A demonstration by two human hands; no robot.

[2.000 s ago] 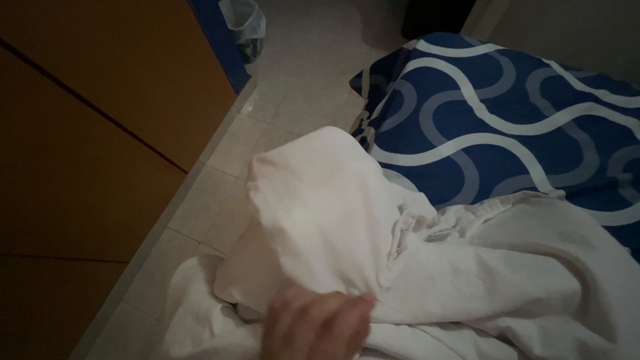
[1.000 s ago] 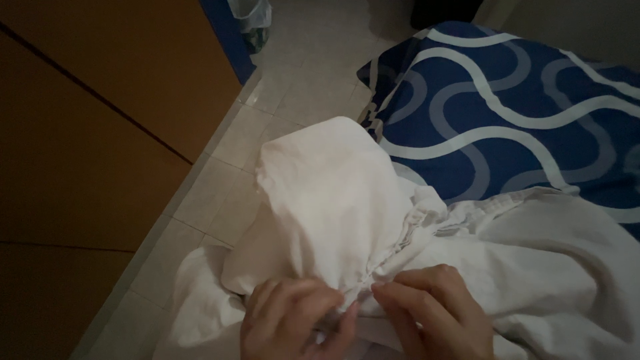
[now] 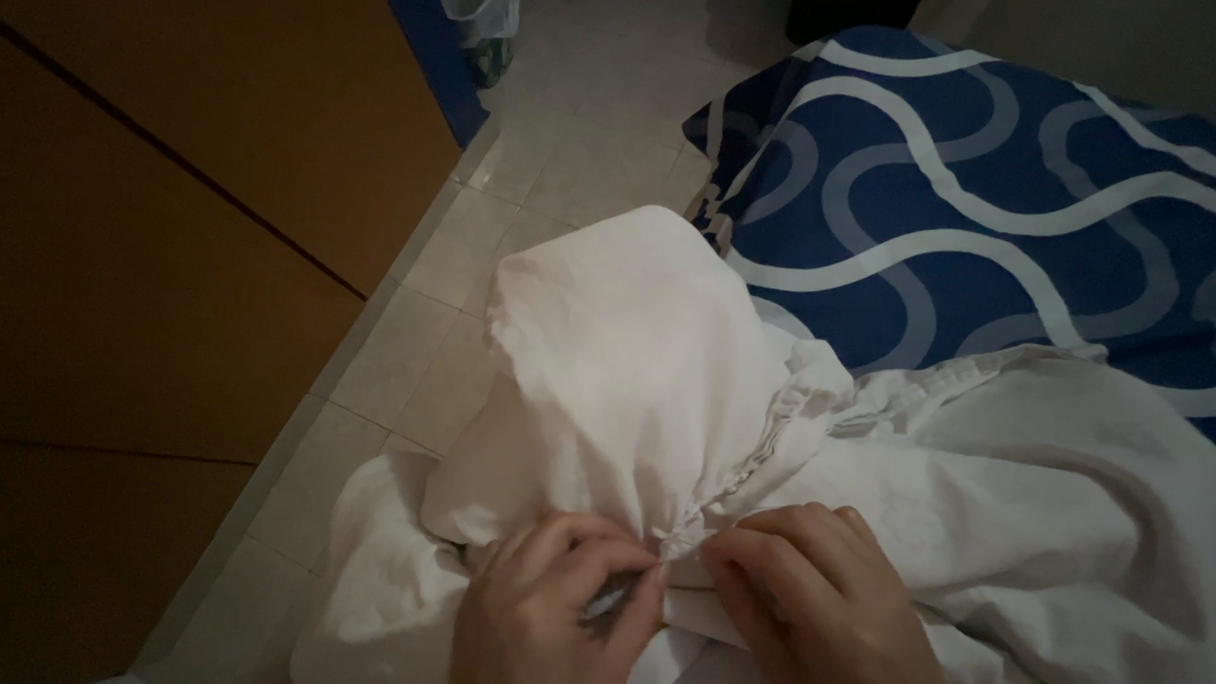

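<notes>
A white cloth with a gathered, elastic-looking edge lies bunched below me, its upper part raised in a rounded fold. My left hand pinches the gathered edge between thumb and forefinger at the bottom middle. Just to its right, my right hand has its fingertips together at the same edge, close to the left fingertips. Whether the right fingers grip the cloth or something thin on it cannot be told.
A blue cover with white and grey wavy lines lies at the upper right. Orange-brown wooden panels stand on the left, beside a tiled floor. A bin or bag with a white plastic liner stands at the top.
Two seconds ago only one hand showed at the cloth; both hands are now at the gathered edge. Since one second ago they have stayed close together there.
</notes>
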